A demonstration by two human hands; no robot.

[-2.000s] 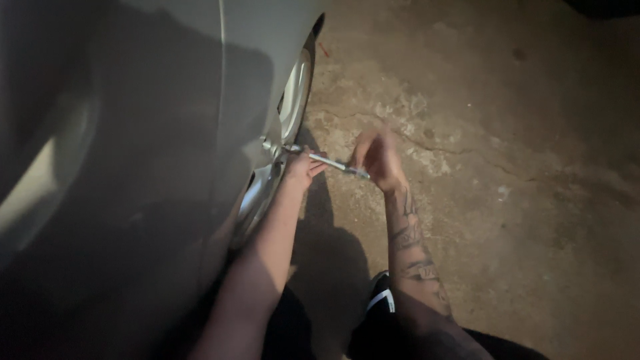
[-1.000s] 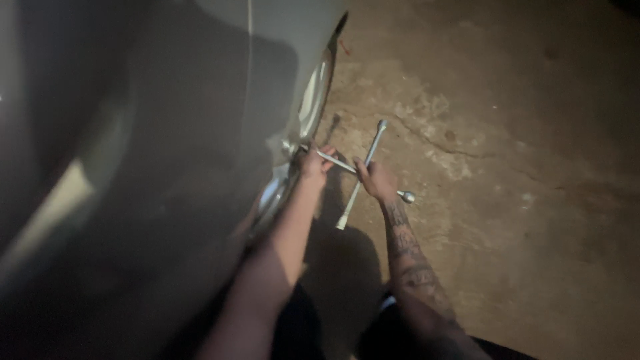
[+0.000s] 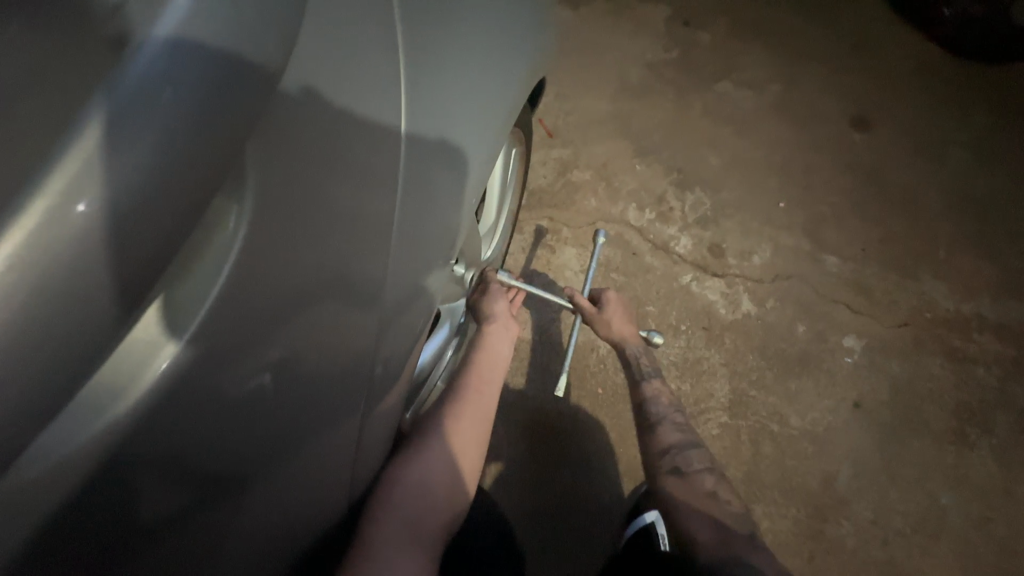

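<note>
My right hand is closed around the metal four-way lug wrench near its crossing, with one arm pointing at the car wheel. One socket end of the wrench sits just beside my left hand, which is at the middle of the wheel. The left fingers are partly curled around something at the hub; what they hold, if anything, is hidden. Beyond them a bit of shiny metal shows near the wheel's centre.
The car's grey body panel fills the left side, close to my left arm. Beneath is a cracked, stained concrete floor. A small red object lies near the tyre. A dark shape stands at the top right corner.
Two seconds ago my right hand was blurred and apart from the wrench's crossing; now it grips there. The wrench's cross arms have turned into plain view. My left hand has stayed by the wheel.
</note>
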